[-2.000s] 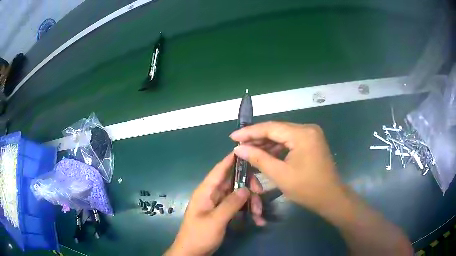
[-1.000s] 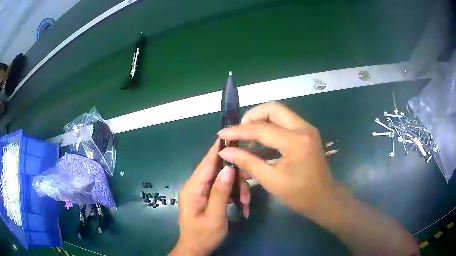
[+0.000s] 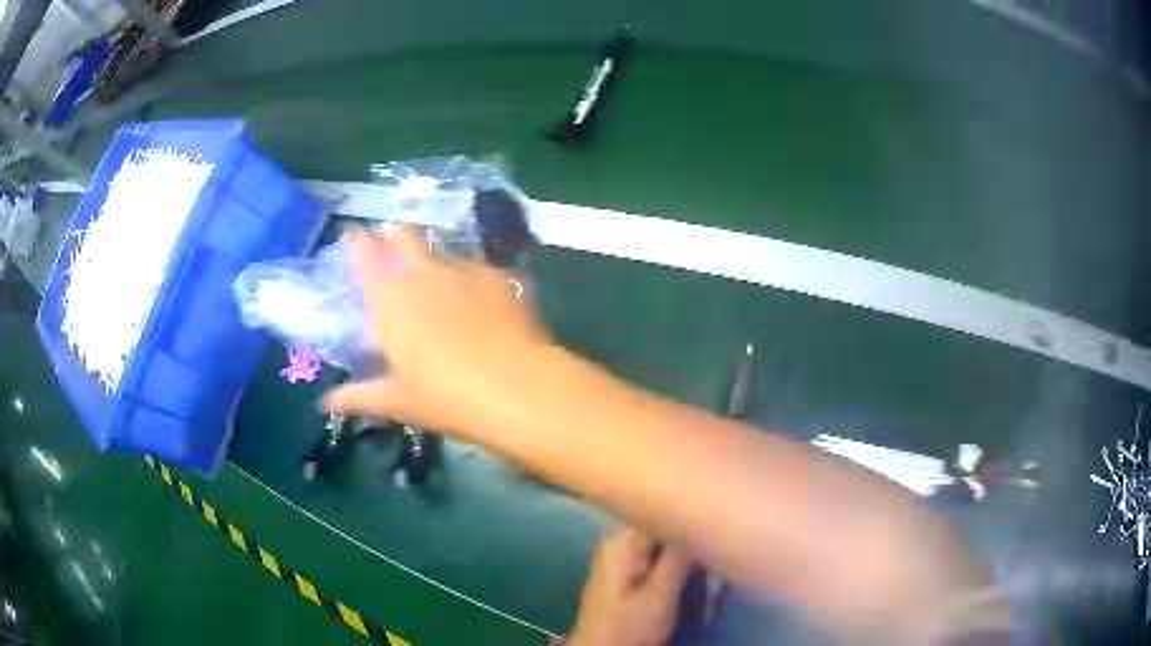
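The slim black housing [image 3: 742, 384] has its tapered nose pointing up, and my right forearm crosses in front of its middle. My left hand [image 3: 631, 591], low in the picture and partly cut off by its edge, is closed around the lower part. My right hand [image 3: 442, 322] is blurred and lies over the plastic bag [image 3: 297, 300] beside the blue bin. Its thumb and fingers are apart; what is under the fingers is hidden.
The blue bin [image 3: 259, 227] holds white sticks. A clear bag with dark contents [image 3: 502, 225] lies behind my right hand. Pink parts [image 3: 302, 365] and part-built units [image 3: 410, 457] lie near it. One unit [image 3: 593, 95] lies across the white strip. White sticks [image 3: 884, 462] lie right of the housing.
The view has swung left. My right hand has left the housing and reached across to the bag by the bin. The housing and my left hand now sit lower in the picture.
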